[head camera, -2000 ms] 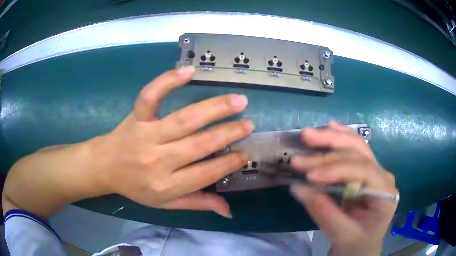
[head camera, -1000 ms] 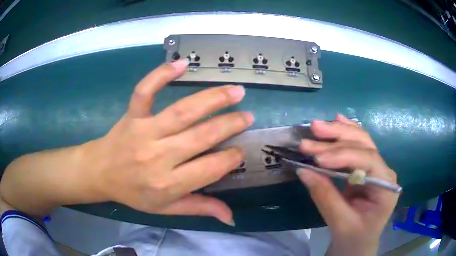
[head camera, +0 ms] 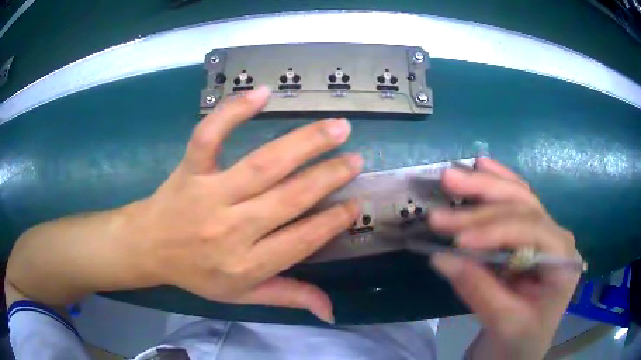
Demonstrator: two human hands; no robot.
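Observation:
A flat silver-grey fixture plate (head camera: 383,176) with dark cavities lies nearest me, slightly tilted. My left hand (head camera: 225,211) is spread palm down with its fingertips over the plate's left end, hiding that end. My right hand (head camera: 509,246) holds tweezers (head camera: 492,257) like a pen above the plate's right part and hides its right end. The tweezers are blurred, with a yellowish band (head camera: 522,259) on them. I cannot tell whether their tips touch a cavity.
A second four-cavity plate (head camera: 316,59) with end screws lies beyond; my left index fingertip is over its near-left part. The surface is green (head camera: 126,105) with a white strip (head camera: 302,27) across the far side. A blue object (head camera: 604,302) shows at lower right.
The far plate has shifted left relative to my left hand. My right hand and the tweezers have moved slightly right, with the tips drawn back from the cavity they were over.

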